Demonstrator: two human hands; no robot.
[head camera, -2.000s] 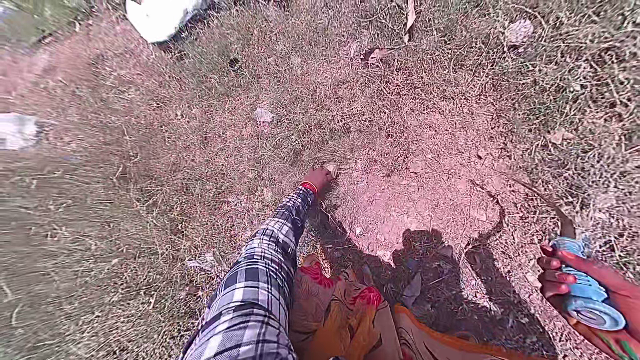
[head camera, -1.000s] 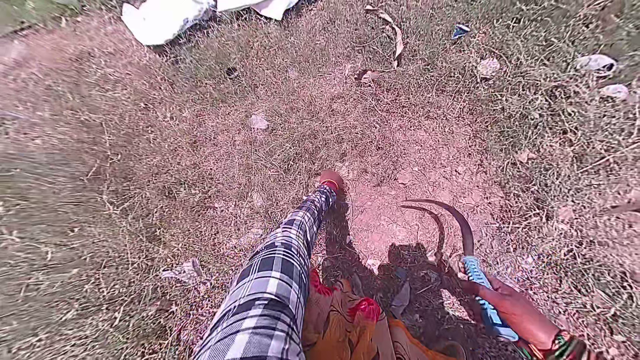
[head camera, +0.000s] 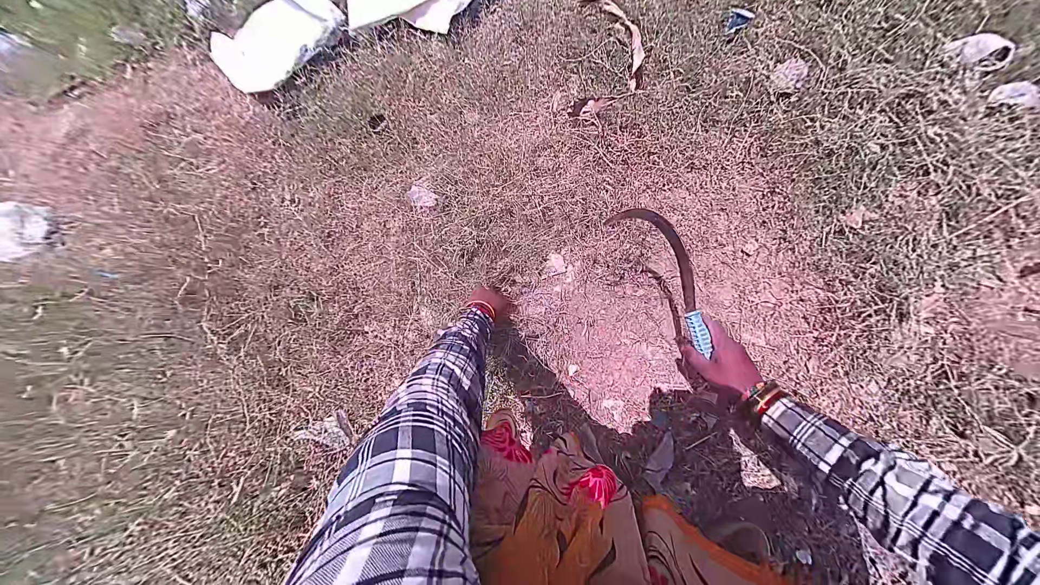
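My right hand (head camera: 721, 359) grips the blue ribbed handle of a sickle (head camera: 678, 252), right of centre. The dark curved blade rises from the fist and bends left, its tip over the edge of the dry grass. My left hand (head camera: 493, 304) reaches down to the short dry grass (head camera: 455, 252) near the middle, at the left edge of a bare patch of soil (head camera: 605, 325). Its fingers are hidden by the back of the hand and blur, so whether it holds grass cannot be told.
White sheets or sacks (head camera: 280, 41) lie at the top left. A pale scrap (head camera: 24, 231) is at the left edge, and litter (head camera: 981, 51) lies upper right. A dry curled strip (head camera: 634, 41) is at the top. Patterned orange cloth (head camera: 561, 520) covers my lap below.
My right hand has brought the sickle from the lower right in toward the middle, beside the bare patch. My left hand stays low at the grass.
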